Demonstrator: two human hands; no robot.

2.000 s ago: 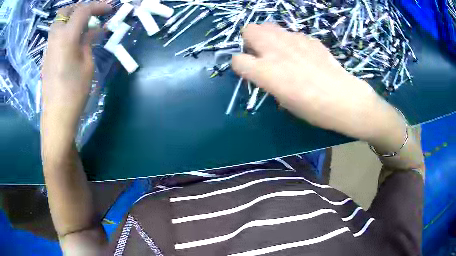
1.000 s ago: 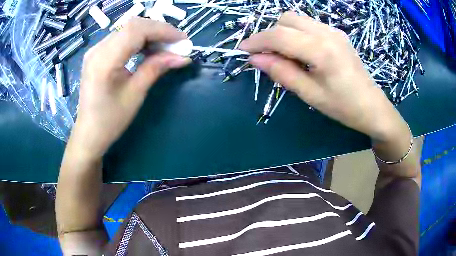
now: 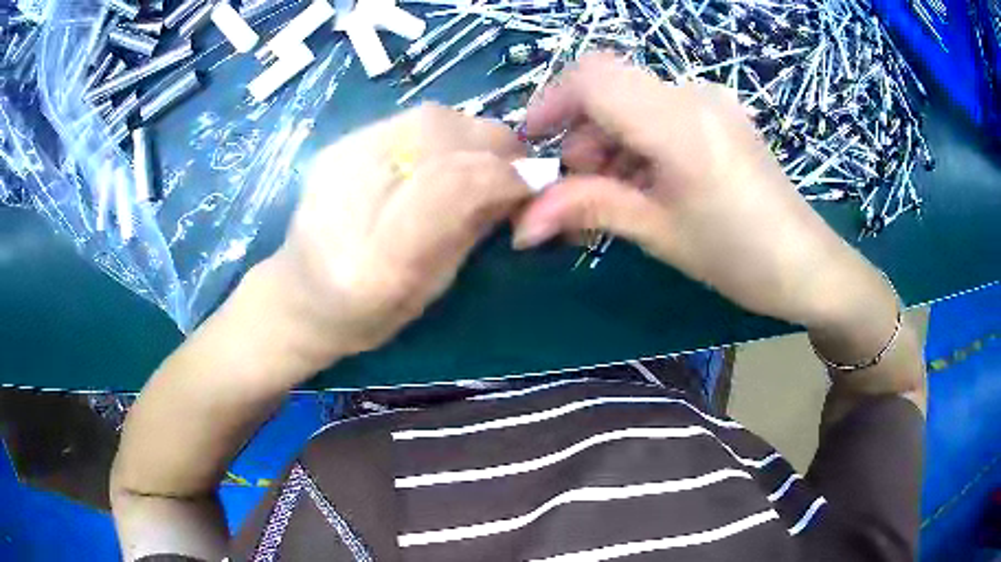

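A white sleeve (image 3: 538,172) shows between my two hands near the middle of the view; most of it is hidden by my fingers. My left hand (image 3: 406,209) is closed around its left end, back of the hand up. My right hand (image 3: 670,187) is at its right end, thumb below and fingers above, close to my left fingertips. I cannot see the rod insert inside the sleeve. Loose rod inserts (image 3: 834,110) are piled behind and right of my right hand.
Loose white sleeves (image 3: 282,68) lie at the upper left. Metal tubes (image 3: 170,96) lie on the clear bag (image 3: 165,258) at left. A blue container (image 3: 944,66) is at the upper right. The green bench (image 3: 527,318) has its front edge before my body.
My left hand has moved right and turned over, and meets my right hand. The rod seen between my hands is now hidden. The white sleeve has moved right with my left hand.
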